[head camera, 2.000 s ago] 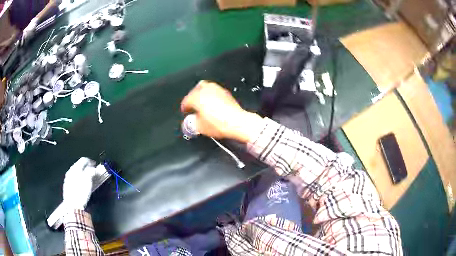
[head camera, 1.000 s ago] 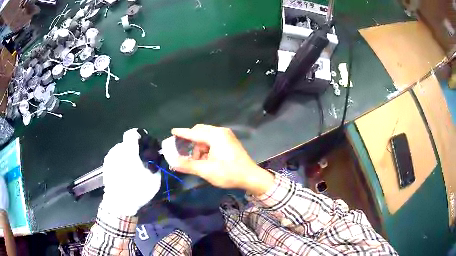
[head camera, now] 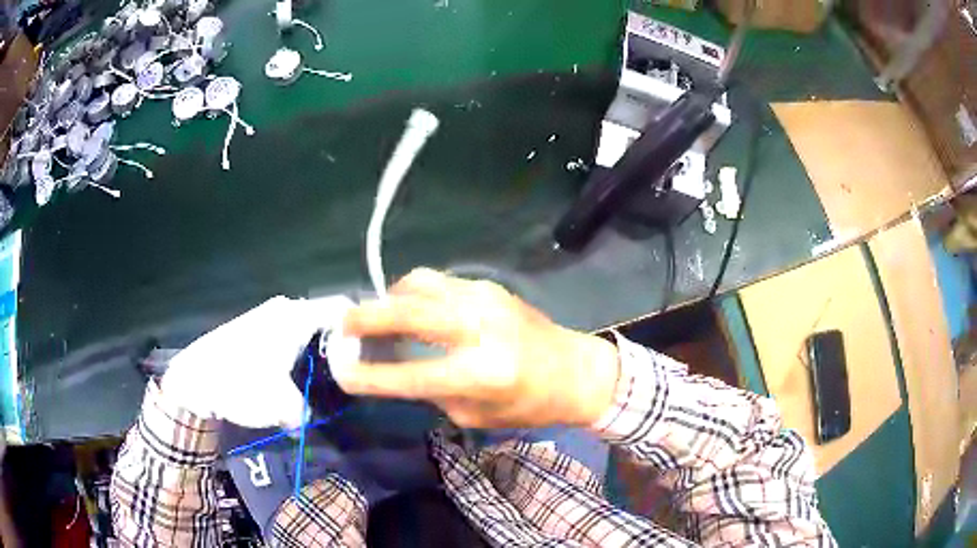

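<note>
My left hand (head camera: 252,359), in a white glove, is closed around the black end piece (head camera: 313,377) of a bar. A short bit of the bar (head camera: 161,362) shows left of the glove; the rest is hidden. Blue wires (head camera: 303,434) hang below the black piece. My bare right hand (head camera: 482,348) is against its right side, fingers pinched on the round wired part, which is mostly hidden by the fingers. Its white lead (head camera: 384,203) stands up above my fingers, with a pale plug at the top.
Wired discs (head camera: 123,96) are heaped at the far left. A black electric screwdriver (head camera: 637,171) lies slanted in front of the screw feeder (head camera: 670,48), with small white pieces (head camera: 729,193) beside it. A phone (head camera: 828,385) lies on cardboard (head camera: 873,369) at the right.
My right hand has brought the disc from the mid-bench to the black piece in my left hand. The hands now touch, and the white lead has swung upright. The bar is more covered by the glove.
</note>
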